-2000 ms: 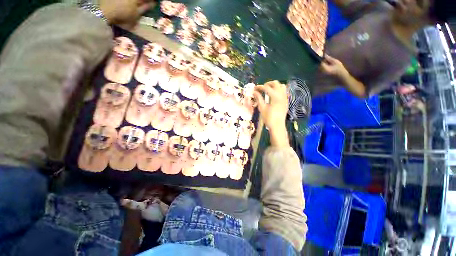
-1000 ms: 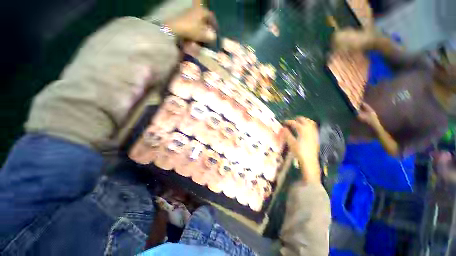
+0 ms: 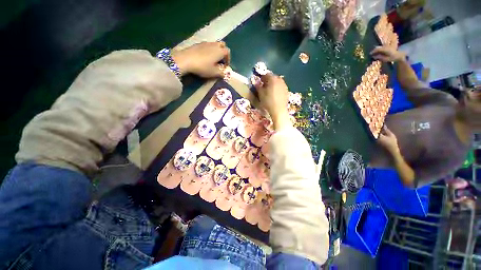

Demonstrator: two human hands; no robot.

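Pink plastic housings (image 3: 195, 184) with round inserts lie in close rows on a dark board (image 3: 170, 167) with a tan border. My left hand (image 3: 203, 59), with a bracelet at the wrist, is beyond the board's far left corner, its fingertips closed around a small pink-white piece (image 3: 227, 73). My right hand (image 3: 274, 95) reaches over the board's far edge to the loose round pieces (image 3: 294, 101). Its fingers are bent down and partly hide what they touch. My right sleeve covers the right part of the rows.
Small metal pieces (image 3: 332, 76) are scattered on the dark green bench. Clear parts bags (image 3: 311, 15) stand at the far end. A round fan (image 3: 350, 171) is to the right. A coworker (image 3: 422, 124) opposite handles another board of pink rows (image 3: 373, 97). Blue bins (image 3: 366, 224) are at right.
My right hand has left the board's right edge and moved left and away from me to the loose pieces. My left hand stays near the far left corner. The camera view has shifted.
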